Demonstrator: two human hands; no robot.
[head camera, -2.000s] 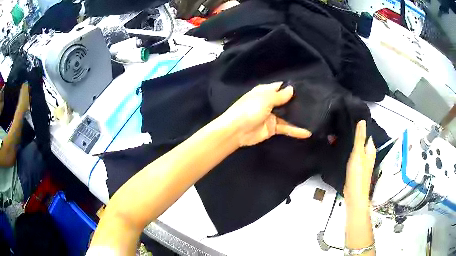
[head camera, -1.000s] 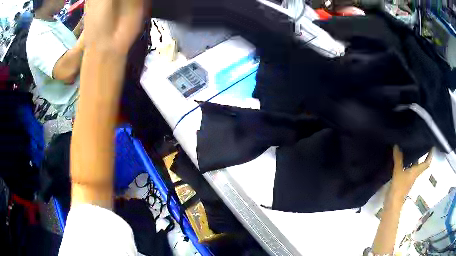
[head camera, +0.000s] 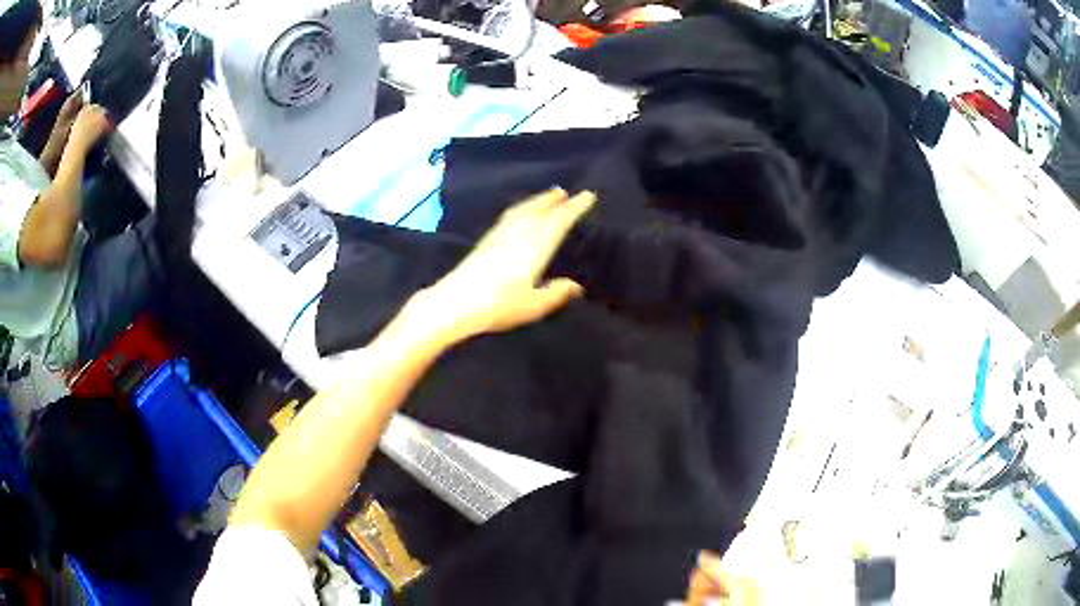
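Note:
A large black garment (head camera: 699, 355) lies in a heap over the white machine table, and its lower part hangs over the front edge at the bottom of the view. My left hand (head camera: 509, 266) lies on the garment's left part with thumb and fingers apart; whether it pinches cloth is hard to tell. My right hand (head camera: 720, 582) is cut off by the bottom edge, small and blurred, at the garment's lower right side. The white sewing machine head (head camera: 1019, 414) with a blue stripe stands right of the garment.
A grey-white machine part with a round vent (head camera: 302, 71) stands at the upper left. A blue crate (head camera: 195, 432) is below the table edge. A person in a light shirt (head camera: 36, 225) sits at the far left. A small black square (head camera: 874, 577) lies at the lower right.
My left hand has come down from the upper left onto the garment. My right hand has moved down to the bottom edge. The garment now extends down over the table's front edge.

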